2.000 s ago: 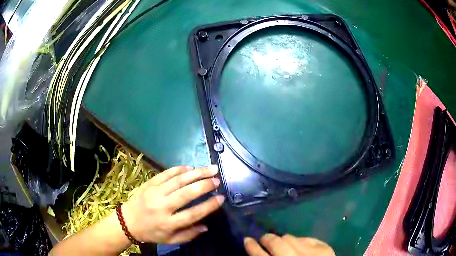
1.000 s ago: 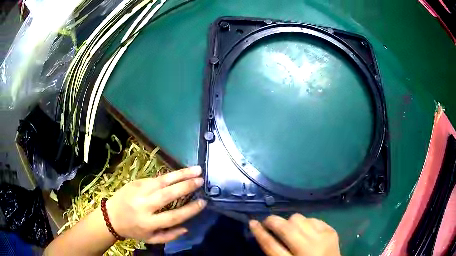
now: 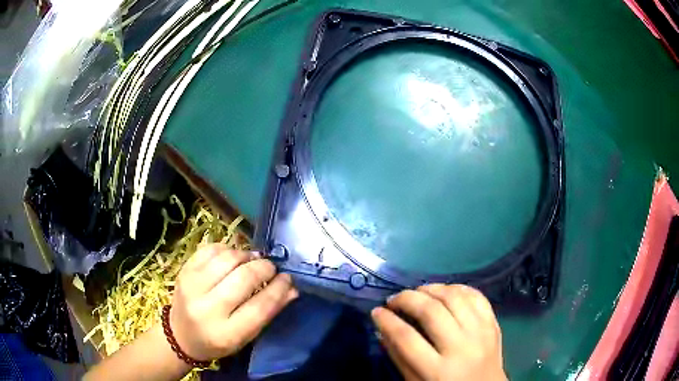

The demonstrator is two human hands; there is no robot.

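Note:
A black square plastic frame [image 3: 554, 178] with a huge round opening lies on the green bench top, its near edge at the bench's front. My left hand [image 3: 227, 298] is at the frame's near left corner, fingertips on the corner. My right hand [image 3: 443, 331] is at the middle of the near edge, thumb and fingers pinched together there. A thin black strip [image 3: 331, 277] runs along the near edge between my hands. What my right fingertips pinch is hidden, but the strip leads to them.
Black and pale yellow strips [image 3: 152, 119] fan out at upper left beside clear plastic [image 3: 56, 67]. A carton of yellow curls [image 3: 160, 279] and black bags [image 3: 37, 312] are at lower left. Black frames lie on a pink sheet [image 3: 633, 290] at right.
The frame has turned clockwise and its near left corner has moved left. My left hand has shifted to that corner. My right hand has moved up onto the near edge.

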